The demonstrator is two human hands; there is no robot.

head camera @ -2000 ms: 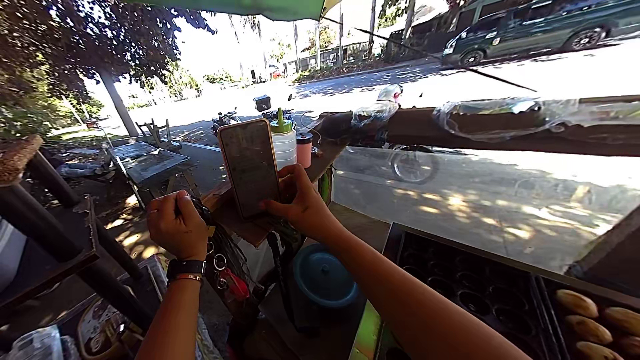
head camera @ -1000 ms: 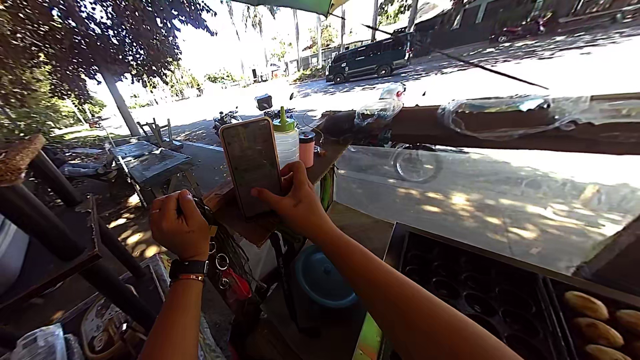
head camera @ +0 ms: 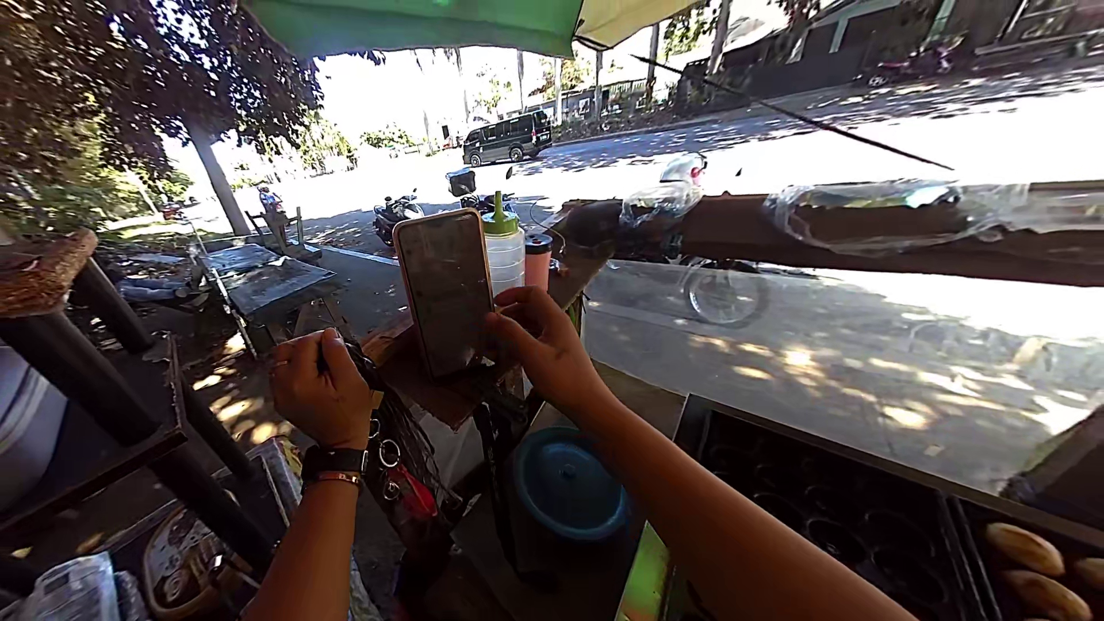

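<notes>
A smartphone (head camera: 445,289) in a pinkish case stands nearly upright on a wooden ledge, its dim screen facing me. My right hand (head camera: 543,345) is at its lower right edge, thumb and index finger close together there; whether they pinch the case is unclear. Left of the phone, my left hand (head camera: 321,388) is curled around something small and dark, mostly hidden by the fingers. Dark cords with metal key rings (head camera: 390,453) and a red tag hang beside that wrist. Behind the phone stand a clear squeeze bottle (head camera: 505,254) with a green nozzle and a pink tumbler (head camera: 537,261) with a dark lid.
A blue round lid (head camera: 571,483) lies below my right forearm. At the lower right are a dark molded pan (head camera: 828,500) and round baked pieces (head camera: 1025,548). A plastic-wrapped beam (head camera: 733,226) crosses the right side. Black stool legs (head camera: 78,379) stand at left. A van (head camera: 507,138) is on the road.
My right thumb has moved from the lower part of the phone's screen to its right edge. The van has moved left along the road. My left hand stays beside the phone.
</notes>
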